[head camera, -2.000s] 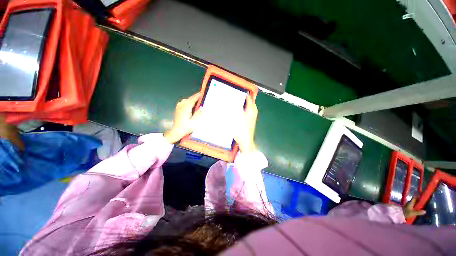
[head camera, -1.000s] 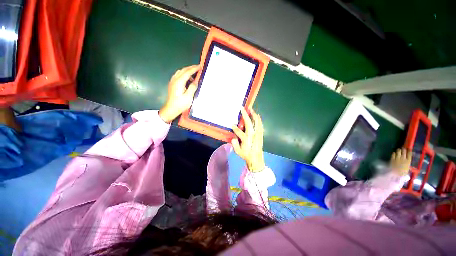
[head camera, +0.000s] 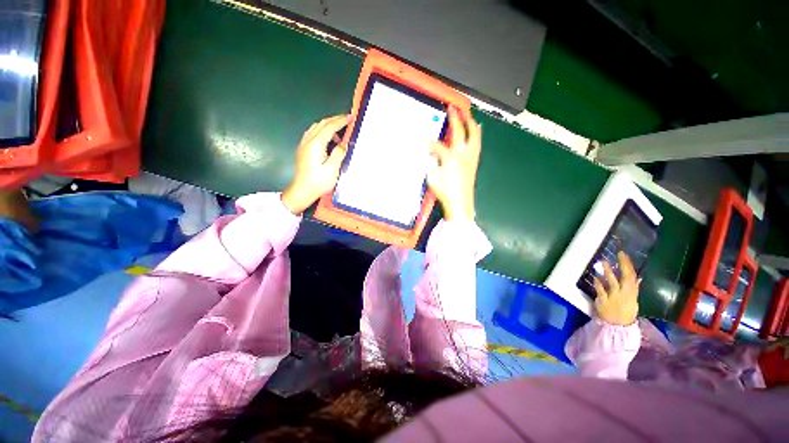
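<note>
A tablet in an orange frame (head camera: 389, 147) lies tilted on the green bench top in front of me. Its screen is plain white with a small blue dot near the upper right corner. My left hand (head camera: 317, 163) grips the frame's left side, thumb towards the screen edge. My right hand (head camera: 456, 164) is at the right side, near the upper right part, with fingers over the screen edge below the dot. Whether its fingers press the glass or hold the frame cannot be told.
Orange-framed tablets (head camera: 111, 95) are stacked at the left, beside a blue sleeve (head camera: 95, 242). At the right, another person's hand (head camera: 616, 296) is over a white-framed tablet (head camera: 573, 260). More orange frames (head camera: 725, 260) lie beyond. A dark grey strip (head camera: 432, 43) runs behind the bench.
The dot has moved from the screen's upper left to its upper right. My right hand has moved up along the right side. The other person's hand has moved left onto the white-framed tablet.
</note>
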